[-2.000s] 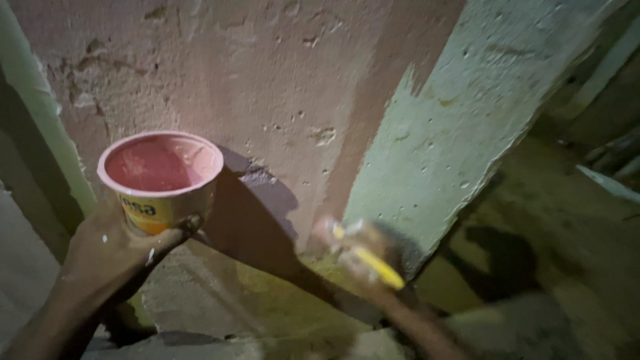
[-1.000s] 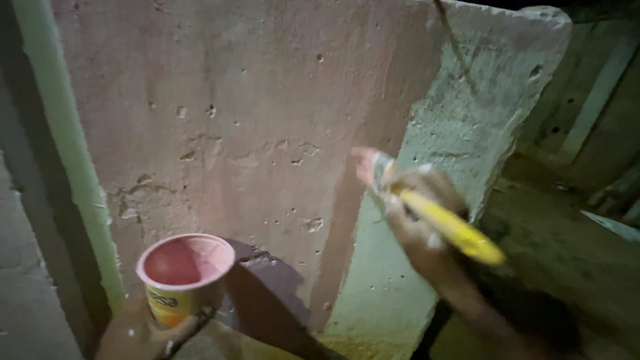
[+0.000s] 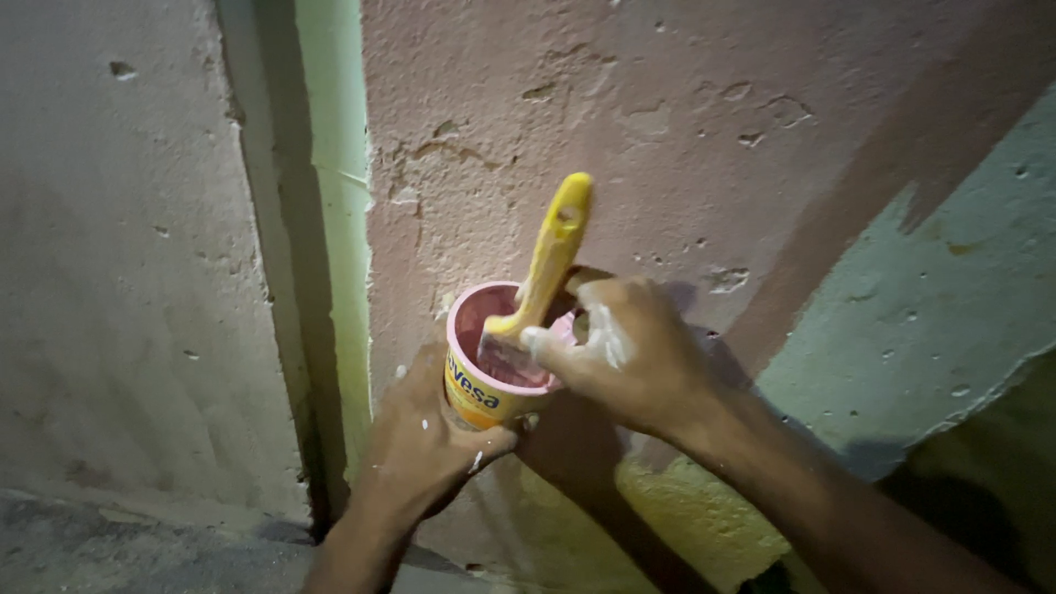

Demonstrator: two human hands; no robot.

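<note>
My left hand [image 3: 429, 429] grips a yellow plastic tub [image 3: 474, 396] with a pink rim and pink paint inside. Held in my right hand [image 3: 631, 346] is a paintbrush with a yellow handle [image 3: 551, 247]; its bristle end is down inside the tub and the handle points up. White paint spots mark both hands. Behind them stands a wall [image 3: 660, 165] with pink paint over most of its face and a pale green area [image 3: 940, 297] at the right. The tips of the bristles are hidden in the tub.
A pale green vertical strip [image 3: 338, 247] and a dark recess edge the pink wall on the left. Further left is another chipped wall section [image 3: 132, 247], with rough grey floor [image 3: 107, 553] at its foot. Dark ground lies at the lower right.
My right hand has brought the brush from the border of pink and green down into the tub. My left hand still holds the tub. The view has shifted left.
</note>
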